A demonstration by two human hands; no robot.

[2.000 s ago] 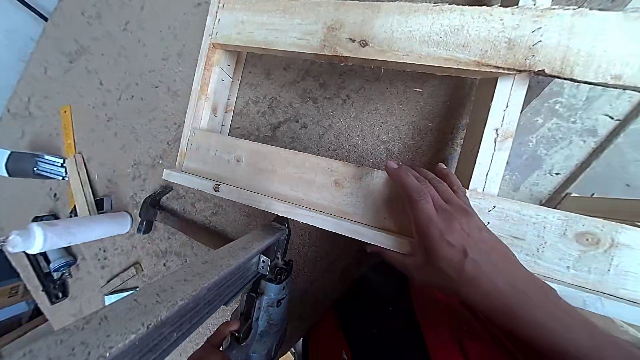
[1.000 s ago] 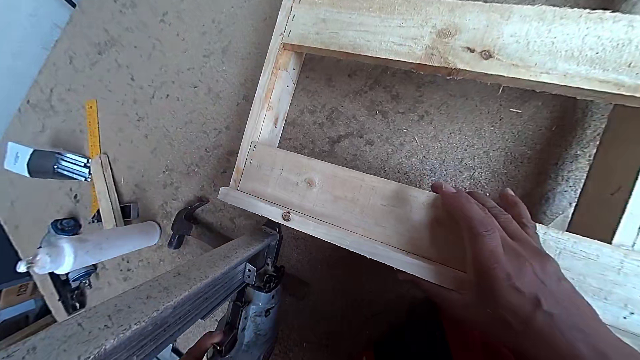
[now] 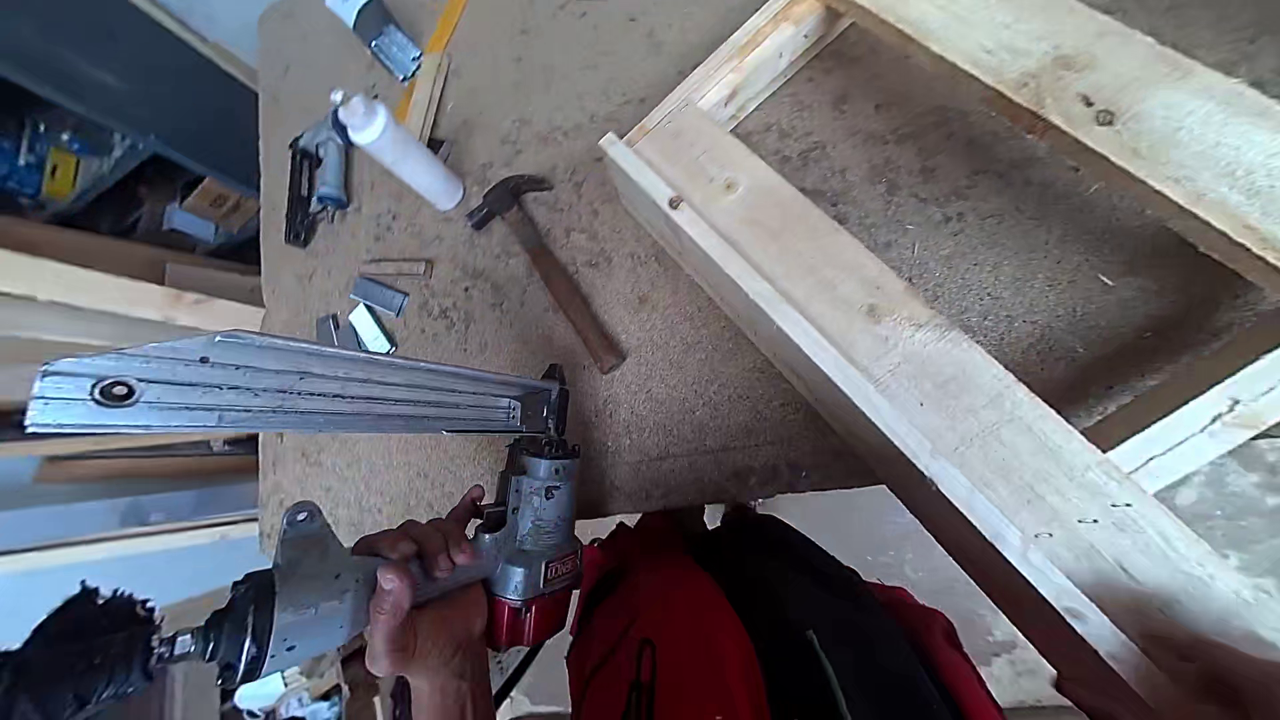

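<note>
My left hand [image 3: 430, 590] is closed around the handle of a pneumatic nailer [image 3: 540, 520], whose long metal magazine [image 3: 290, 385] points left above the particleboard table. At the lower right edge my right hand [image 3: 1190, 660], blurred and partly out of view, is at the near board of a wooden frame [image 3: 960, 410]; its fingers cannot be made out. The frame lies slanted over the table, with a knot and several staples or marks in the near board. A claw hammer [image 3: 560, 275] lies between the nailer and the frame.
On the table [image 3: 660, 420] lie a white bottle [image 3: 405, 155], a smaller air stapler [image 3: 320, 180], strips of fasteners [image 3: 378, 298], a yellow ruler [image 3: 445, 30] and thin wood scraps [image 3: 428, 95]. Shelves with timber [image 3: 120, 290] stand at the left. The table's near edge passes under the frame.
The nailer, earlier beside the frame's corner, is now away from it to the left, with its magazine in fuller view. My right hand has moved down along the near board. The view has shifted and turned.
</note>
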